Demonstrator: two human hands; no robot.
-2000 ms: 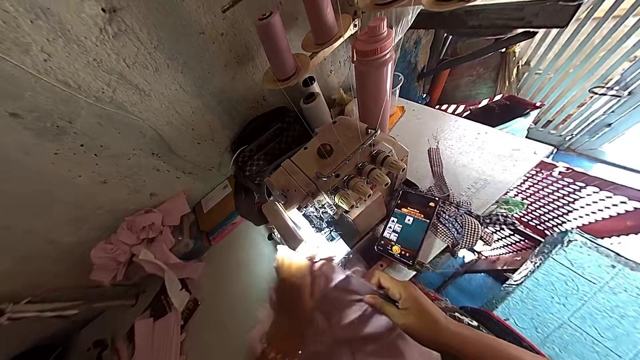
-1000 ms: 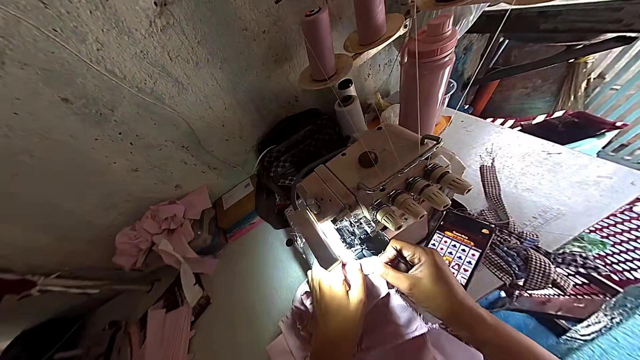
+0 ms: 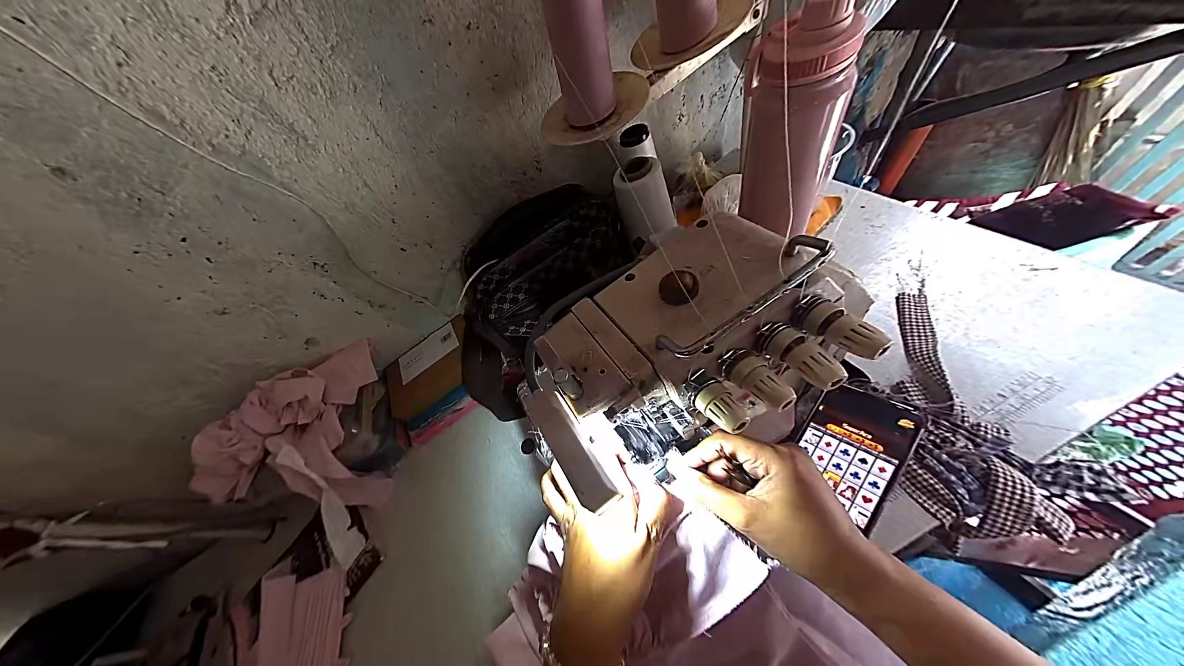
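A serger sewing machine [image 3: 684, 305] with several beige tension dials stands in the middle, its work light shining on the needle area. My left hand [image 3: 606, 546] is at the left of the presser foot, its fingers on the pink fabric [image 3: 703, 583]. Close by on the right, my right hand [image 3: 758, 490] pinches the fabric's edge near the needle, with a small dark tool, perhaps thread snips, tucked in its fingers. The fabric hangs down below both hands. The fingertips by the needle are partly washed out by glare.
A lit smartphone [image 3: 856, 453] lies right of my right hand, beside checked fabric strips [image 3: 980, 481]. Behind the machine stand a pink bottle [image 3: 795, 120], thread cones [image 3: 643, 199] and a dark bag [image 3: 546, 268]. Pink scraps [image 3: 287, 425] lie left, near a cardboard box [image 3: 425, 370] by the wall.
My left hand, clearly visible since one second ago, is at the presser foot. My right hand has moved up to the needle area from the fabric's right side. The view has shifted closer to the machine.
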